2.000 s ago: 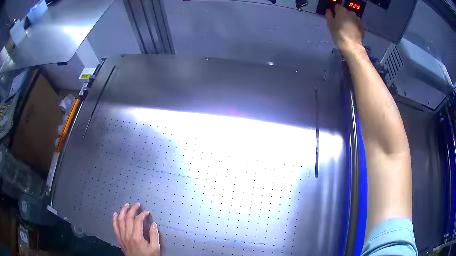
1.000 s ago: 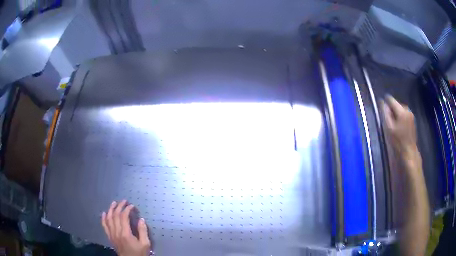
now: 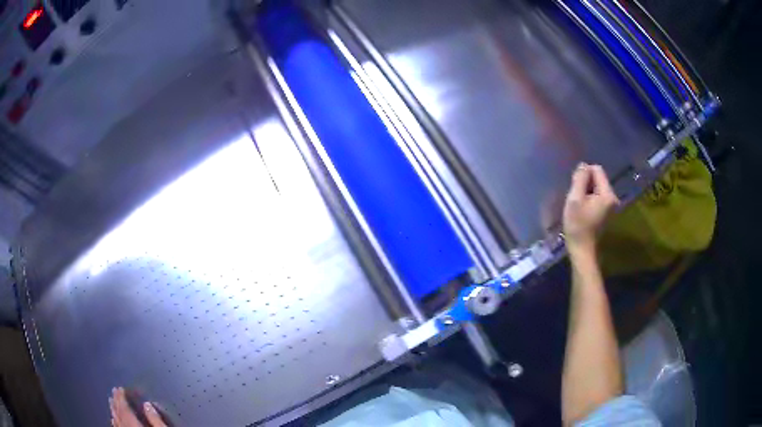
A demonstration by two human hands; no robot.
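The shiny perforated table (image 3: 226, 334) fills the left and middle of the view. A blue rubber roller (image 3: 368, 167) crosses it, with steel guide rollers (image 3: 330, 196) on both sides. My right hand (image 3: 589, 204) is over the table's near edge, right of the roller, with its fingers curled; whether it holds anything cannot be told. My left hand (image 3: 134, 410) is at the bottom left on the table, cut off by the frame's edge, with fingers apart. A dark patch shows between its thumb and fingers, too unclear to name.
A roller bracket (image 3: 480, 300) with blue fittings and a crank-like handle sits on the near edge. A yellow cloth or bag (image 3: 668, 217) hangs below the right end. More blue rollers (image 3: 627, 67) are at the upper right. A control panel (image 3: 63, 54) with a red display is at the upper left.
The view has turned to the right. My right hand has left the control panel and moved past the blue roller to the table's near edge. My left hand is now mostly cut off.
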